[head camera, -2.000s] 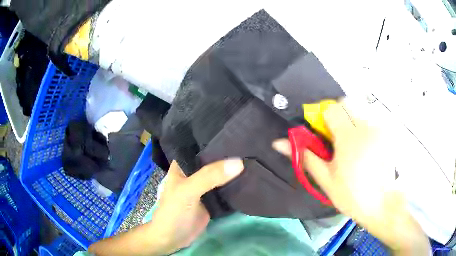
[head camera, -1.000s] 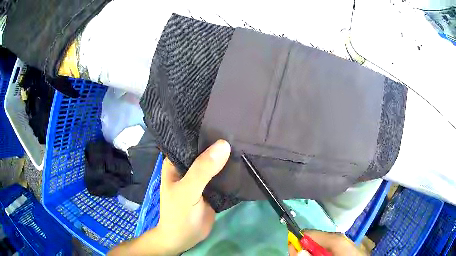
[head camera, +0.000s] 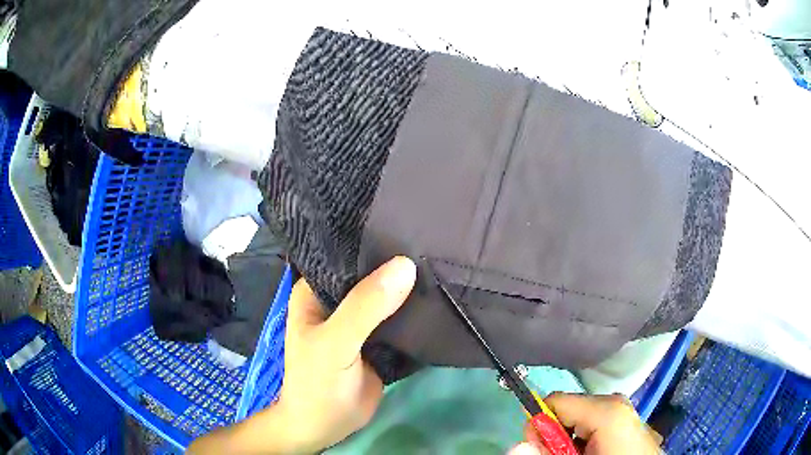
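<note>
The garment panel (head camera: 333, 115) lies over the table's front edge, its wavy dark side up. A smooth grey patch (head camera: 596, 195) covers its middle, with a crease down it. A short dark pocket slit (head camera: 502, 294) lies between stitch lines on the patch. My left hand (head camera: 342, 360) holds the panel's near left part, thumb on top and fingers hidden beneath. My right hand (head camera: 600, 425), partly cut off by the bottom edge, grips the fabric scissors (head camera: 485, 342) by the red and yellow handles. The scissor tips are at the slit's left end, near my left thumb.
The white table (head camera: 227, 84) runs behind the panel. A blue crate (head camera: 93, 293) at the left holds dark cloth pieces. A white-rimmed basket (head camera: 31, 235) stands beyond it. More blue crates are at lower left and lower right. Dark cloth (head camera: 67, 53) lies at upper left.
Since two seconds ago the panel has been turned and spread flatter, and the scissors have swung from above the cloth to the slit. Over the last second they shifted only slightly.
</note>
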